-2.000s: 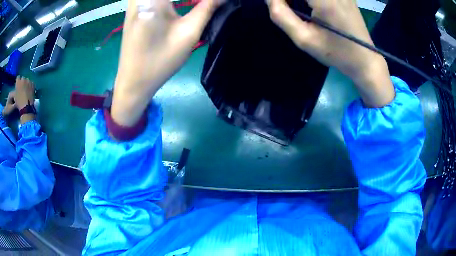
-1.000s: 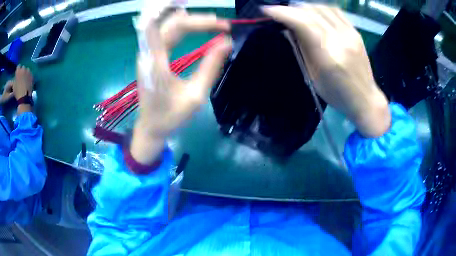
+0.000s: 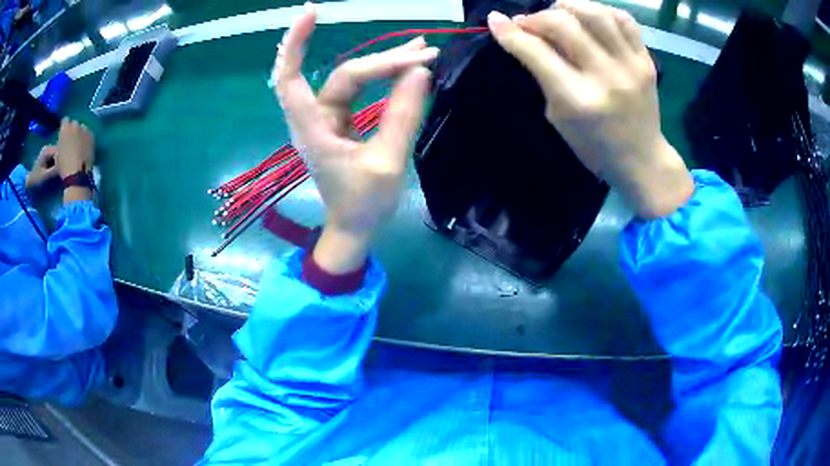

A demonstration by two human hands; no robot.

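A glossy black plastic housing (image 3: 510, 173) lies on the green mat in front of me, its upper part partly covered by my right hand. My right hand (image 3: 592, 91) pinches the end of a single red lead wire (image 3: 400, 35) at the housing's top. The wire runs left behind my left fingers. My left hand (image 3: 355, 155) is raised left of the housing, its fingers spread, thumb and forefinger tips close but apart. I see nothing held in it. A bundle of red lead wires (image 3: 264, 182) with silvery tips lies behind my left hand.
A grey tray (image 3: 105, 98) with dark contents stands far left. A clear plastic bag (image 3: 214, 288) lies at the front left edge. Another black housing (image 3: 751, 109) and dark lead wires (image 3: 813, 227) are at the right. A neighbouring person's hands (image 3: 73, 150) rest at the left edge.
My right hand has come onto the red wire at the housing's top. The black lead seen across my right hand earlier no longer shows. The red bundle has come into clearer view.
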